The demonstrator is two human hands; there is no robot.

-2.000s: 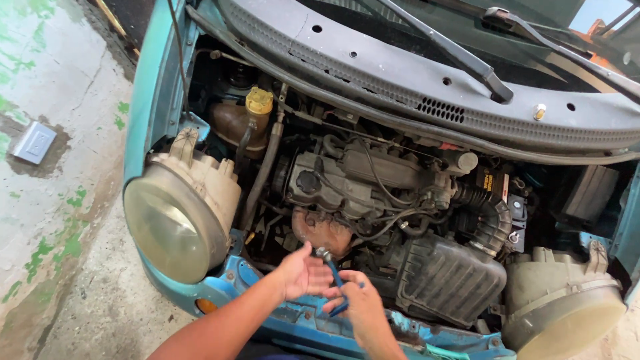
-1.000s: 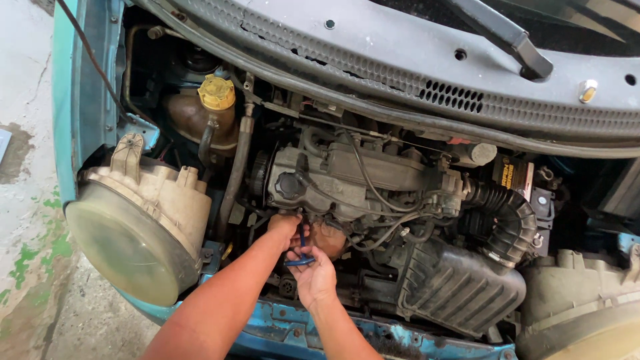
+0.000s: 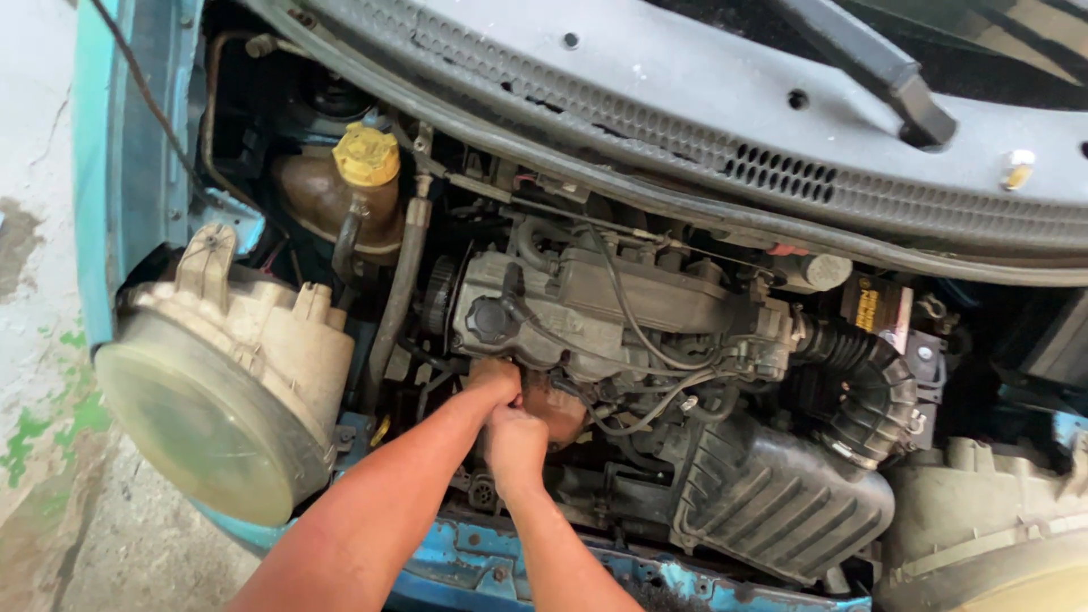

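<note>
My left hand [image 3: 495, 381] reaches down at the front of the engine, just below the black oil filler cap [image 3: 489, 320] on the valve cover [image 3: 535, 306]. Close against it, my right hand [image 3: 517, 442] has its fingers curled, left of the rusty exhaust heat shield [image 3: 552, 410]. The blue-handled tool seen earlier cannot be made out now; whatever the fingers hold is hidden by the hands and the engine.
A clouded headlight [image 3: 212, 408] sits at left, below the coolant tank with its yellow cap [image 3: 366, 155]. Right of my hands are loose cables, the black air filter box [image 3: 782, 493] and a ribbed intake hose [image 3: 871, 382]. The blue front crossmember [image 3: 476, 561] runs under my forearms.
Both hands have moved from above the front crossmember in to the engine's front, beside the heat shield. The blue tool, visible in both earlier frames, is out of sight. The view has come closer.
</note>
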